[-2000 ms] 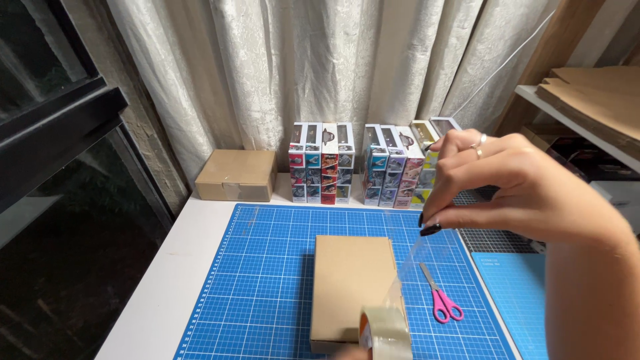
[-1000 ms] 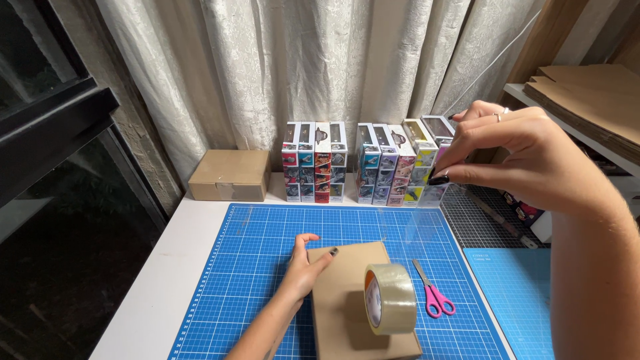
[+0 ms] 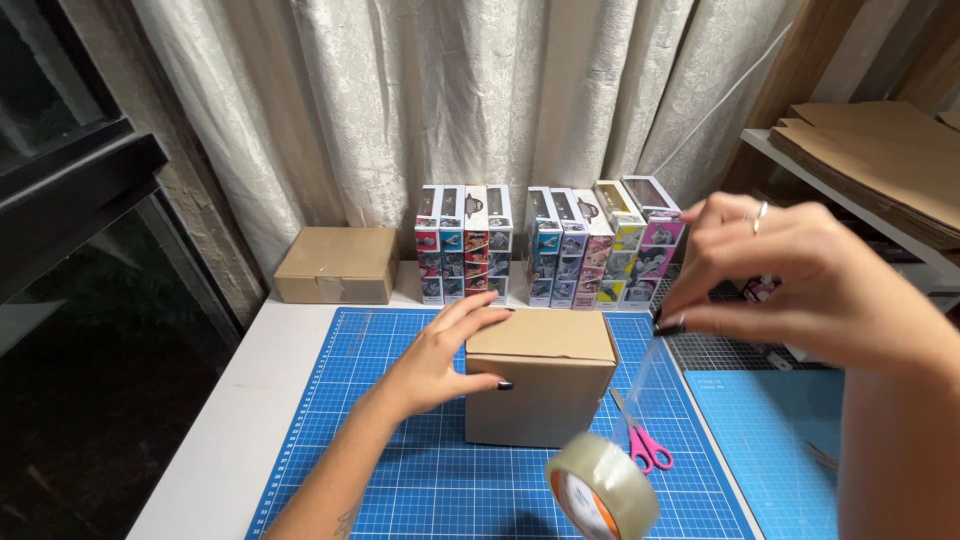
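A cardboard box (image 3: 536,401) stands on its edge on the blue cutting mat (image 3: 420,480). My left hand (image 3: 442,360) rests against its left side, fingers on the top and thumb on the near face. At the right, my right hand (image 3: 742,277) pinches the end of a strip of clear tape between thumb and forefinger. From that strip hangs a roll of clear packing tape (image 3: 604,487), in front of the box's lower right corner. Pink-handled scissors (image 3: 646,442) lie on the mat behind the roll, to the right of the box.
A closed cardboard box (image 3: 337,262) sits at the back left of the white table. Several small printed boxes (image 3: 465,247) stand in two groups by the curtain. A light blue mat (image 3: 772,435) lies at the right, below a shelf (image 3: 862,195) with stacked cardboard sheets.
The cardboard box, flat on the mat before, now stands on its edge with my left hand against it. The tape roll hangs lower and nearer, still joined to the strip in my right hand.
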